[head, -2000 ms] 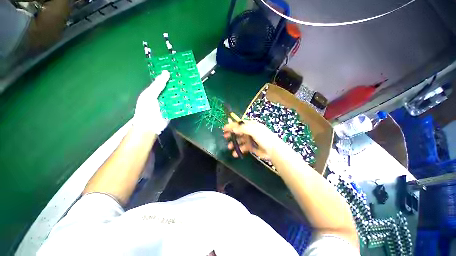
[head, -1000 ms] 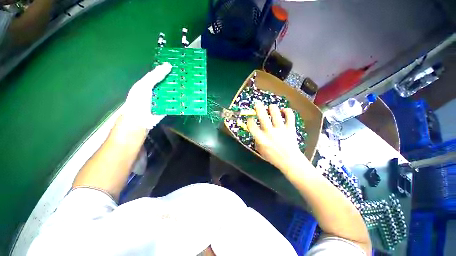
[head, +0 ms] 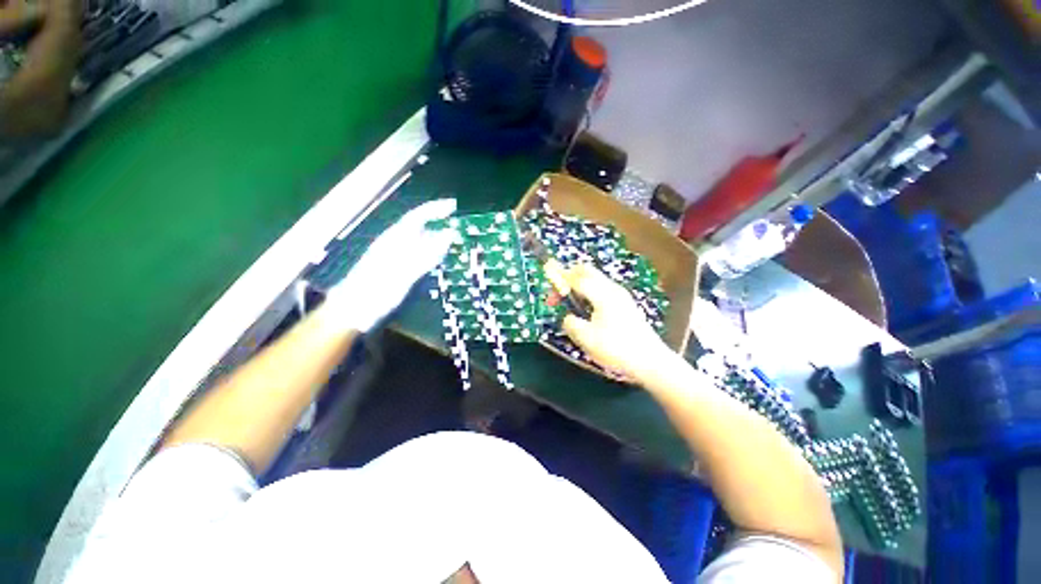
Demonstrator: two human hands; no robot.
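My left hand, in a white glove, holds a green PCB panel by its upper left part. The panel's component side, with rows of white and black parts, faces up; two strips stick out past its lower edge. My right hand, bare, grips a small tool with yellow-orange handles at the panel's right edge. The tool's jaws are too blurred to tell if they touch it. A brown cardboard box filled with single boards lies just behind and right of my right hand.
A black fan stands at the back beside a green conveyor. A clear bottle and red bottle are right of the box. Stacked panels lie at the bench's right end. Another person's arm shows at the upper left.
The panel has been turned over to its component side and brought right and down, close to the box. My right hand has moved from over the boards to the panel's right edge.
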